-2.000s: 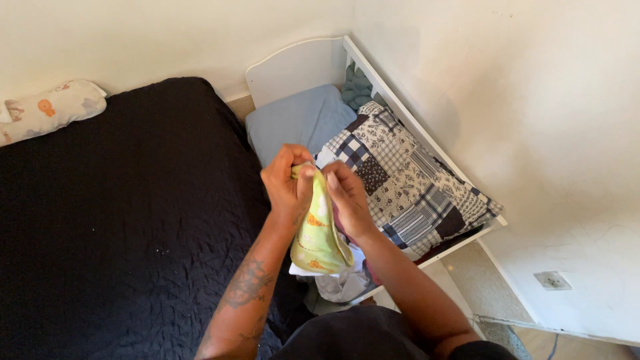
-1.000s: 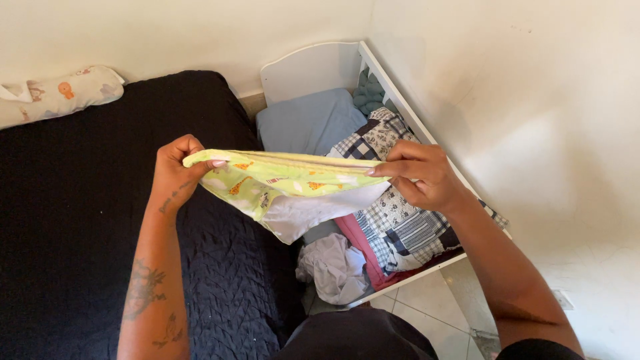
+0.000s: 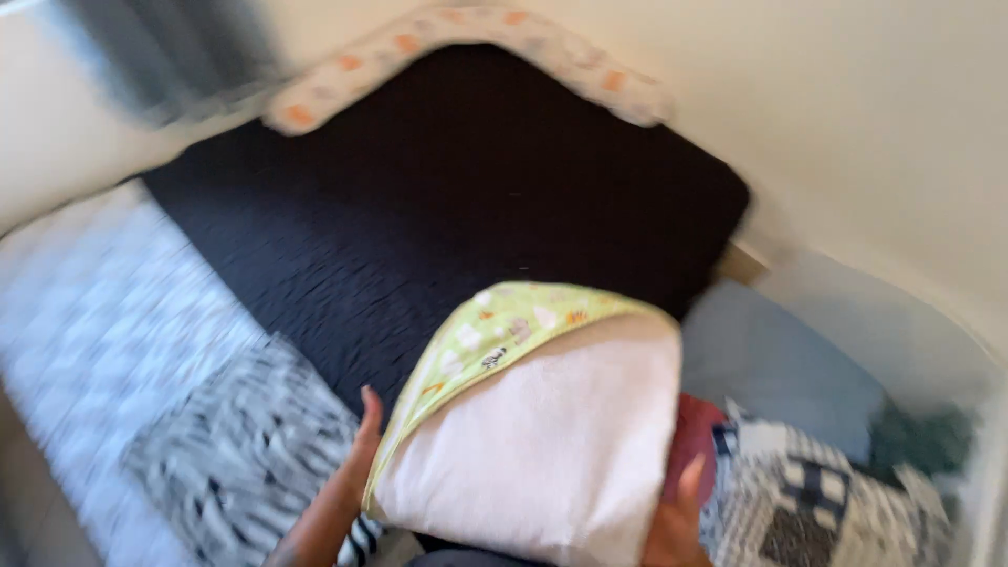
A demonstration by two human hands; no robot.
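Note:
A white cloth (image 3: 543,441) with a green hood-like corner (image 3: 512,335), printed with animals, spreads out low in the middle of the head view, over the edge of a black-covered bed. My left hand (image 3: 366,441) is at the cloth's left edge, thumb up, its other fingers hidden behind the fabric. On the lower right edge is my right hand (image 3: 679,520), also thumb up and partly covered by the cloth. Whether the hidden fingers grip the fabric cannot be seen.
The black bedcover (image 3: 488,173) has a long printed bolster (image 3: 465,27) along its far edges. A white quilted cover (image 3: 102,315) and a grey-and-black patterned cloth (image 3: 252,449) lie left. At right, a cot holds a blue-grey pillow (image 3: 780,354) and patchwork bedding (image 3: 811,488).
The view has swung left across the bed. The cloth, bunched in both hands and then stretched between them, now hangs broad and open, its white side showing.

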